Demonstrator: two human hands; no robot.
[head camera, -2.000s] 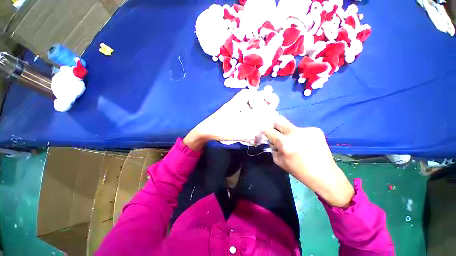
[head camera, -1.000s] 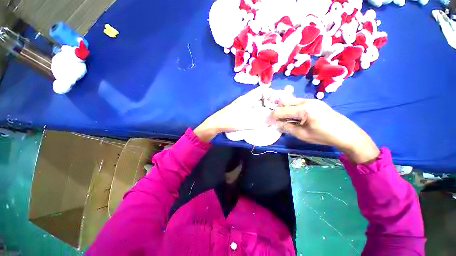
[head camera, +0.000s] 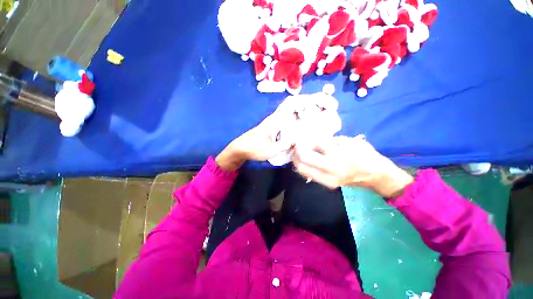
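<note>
A white plush toy body is held in front of me at the table's near edge. My left hand is closed around its left side. My right hand is against its lower right side, with fingertips pinched together; the picture is too bright to show a needle between them. A small white pompom shows at the toy's top. The heap of loose red and white Santa hats lies on the table just beyond my hands.
A finished plush with a red hat stands at the table's left, by a blue thread spool and a clear tube. A yellow piece lies nearby. A white body lies left of the hats. A floor carton is beside my legs.
My right hand has moved down and left to the toy's lower side. The toy shows more of its white surface at the top. The whole view has also shifted.
</note>
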